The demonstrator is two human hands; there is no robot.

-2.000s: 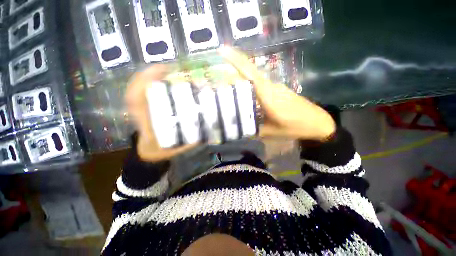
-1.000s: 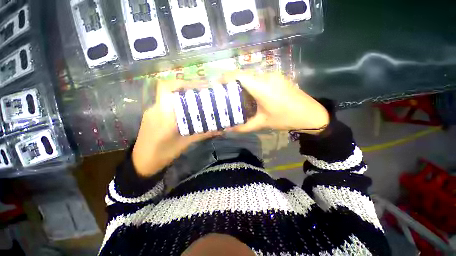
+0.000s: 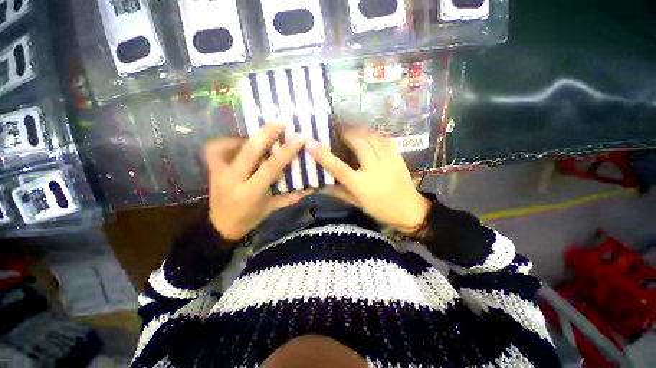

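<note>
A row of several handsets on edge (image 3: pixel 288 93), seen as white and dark stripes, rests on the plastic-covered work mat (image 3: pixel 165 154) in front of my body. My left hand (image 3: pixel 252 176) lies at the row's left side, its fingertips over the stripes. My right hand (image 3: pixel 374 176) lies at the right side, its thumb or fingertip on the near half of the row. Both hands hold the row between them. The undersides of the handsets and some fingertips are hidden or blurred.
A clear blister tray (image 3: pixel 475 32) with white handset backs lies just beyond the mat. A filled side tray (image 3: pixel 79 194) is at left. A white label (image 3: pixel 411 142) lies on the mat at right. The dark green bench (image 3: pixel 575 57) extends right, with red items (image 3: pixel 611 280) below.
The row of handsets has gone from blurred between my raised hands to lying lengthwise on the mat. My hands have moved to its near end. The view has shifted slightly.
</note>
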